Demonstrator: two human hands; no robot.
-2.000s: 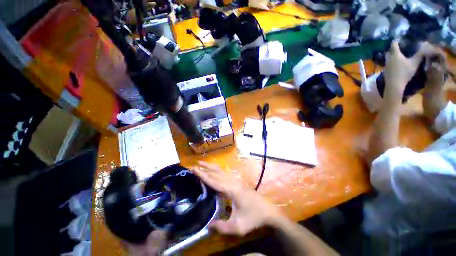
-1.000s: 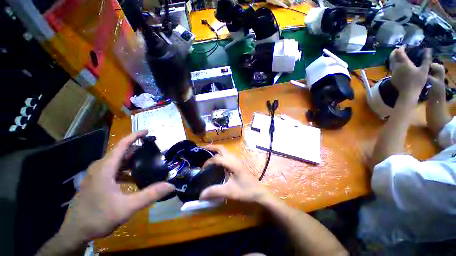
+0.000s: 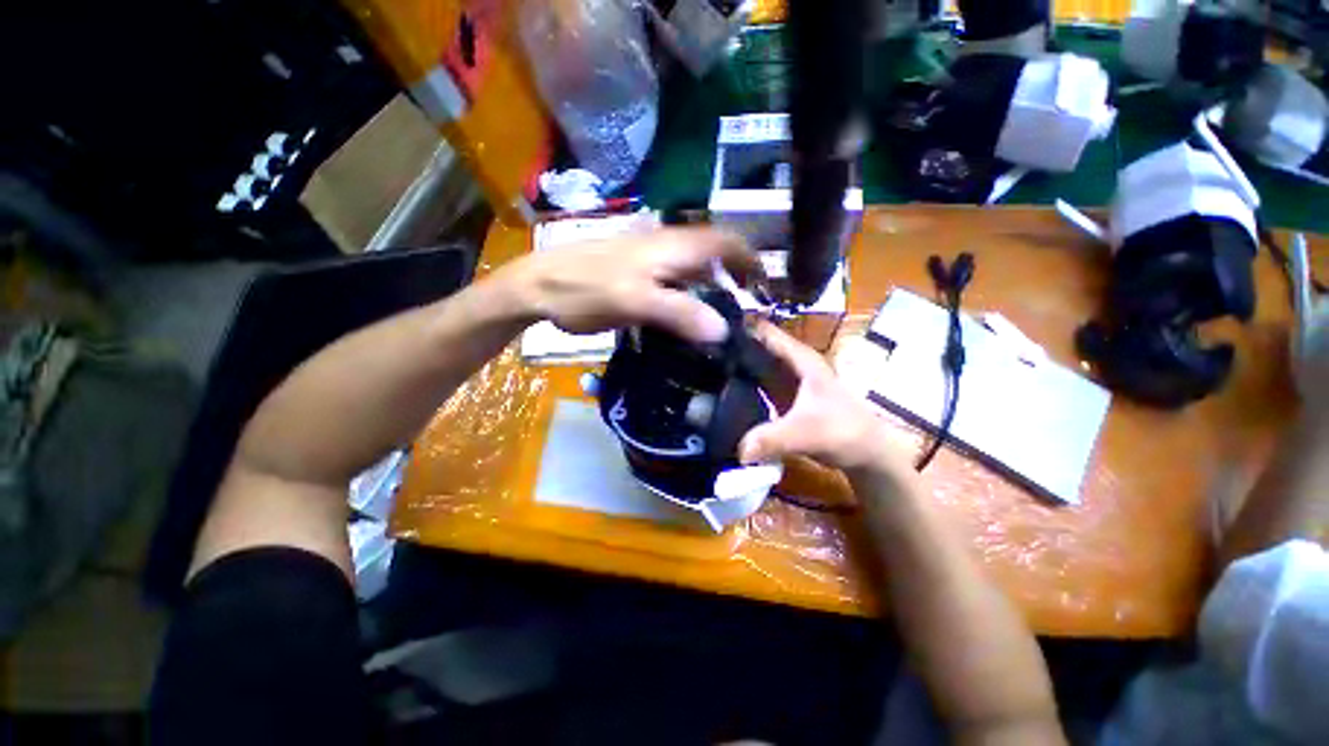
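Note:
A black camera head (image 3: 668,423) stands on the orange bench, its open housing facing me, with small pale parts and screw posts inside. Its white body (image 3: 736,499) shows below it. My left hand (image 3: 620,280) grips the top of the black head with thumb and fingers; the fingertips are blurred. My right hand (image 3: 824,418) holds the head's right side, with the thumb at its lower right edge. A black screwdriver (image 3: 824,146) hangs just behind, blurred. The wiring is mostly hidden.
The white screw feeder (image 3: 751,182) stands behind the work. Right of it lie a white pad (image 3: 1020,423) and a black cable (image 3: 952,343). Another camera (image 3: 1188,241) stands at right, near a person's white sleeve (image 3: 1283,627). Papers (image 3: 561,344) lie left; a black bin (image 3: 277,350) is farther left.
My view has shifted left. The camera head has been turned more upright. My left hand has moved from its left side to its top; my right hand stays at the right side.

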